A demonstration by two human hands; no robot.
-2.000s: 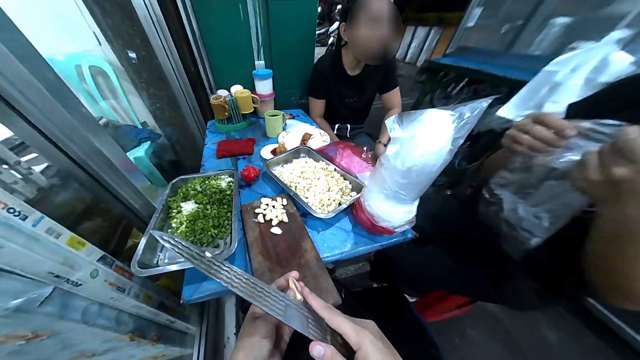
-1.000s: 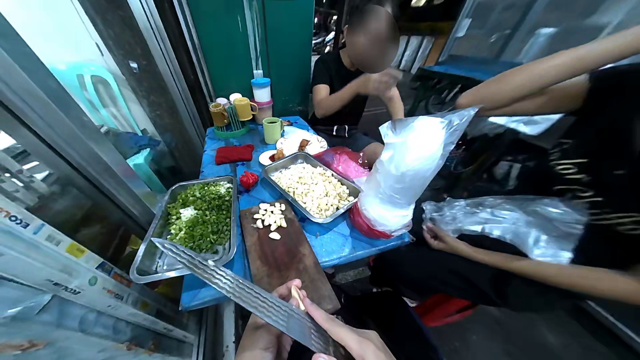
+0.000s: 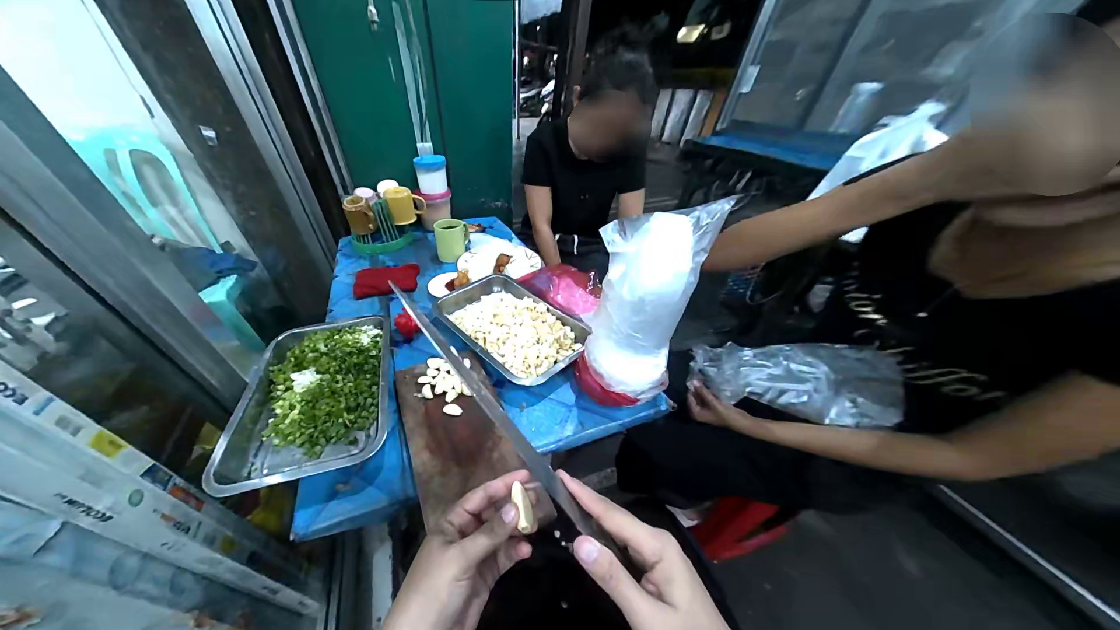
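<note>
My left hand (image 3: 477, 551) pinches a peeled garlic clove (image 3: 522, 507) between thumb and fingers. In my right hand (image 3: 634, 556) is a long knife (image 3: 494, 407), its blade slanting up and left over a wooden cutting board (image 3: 437, 446). Several pale cloves (image 3: 444, 381) lie on the far part of the board. Left of it stands a metal tray of chopped green herbs (image 3: 325, 385) with a little white heap on top. Beyond the board, a second metal tray holds many garlic cloves (image 3: 514, 332). The knife handle is hidden by my right hand.
The blue-covered table (image 3: 560, 420) also bears a clear bag with white contents (image 3: 643, 297), a pink bag (image 3: 564, 289), a red cloth (image 3: 386, 280), a green mug (image 3: 451, 240) and plates. One person sits across. Another, at right, has a hand by a clear plastic bag (image 3: 801, 381).
The knife blade has swung toward the right, its tip now farther from the herb tray. The person across has lowered their raised hands. The person at right has leaned into view.
</note>
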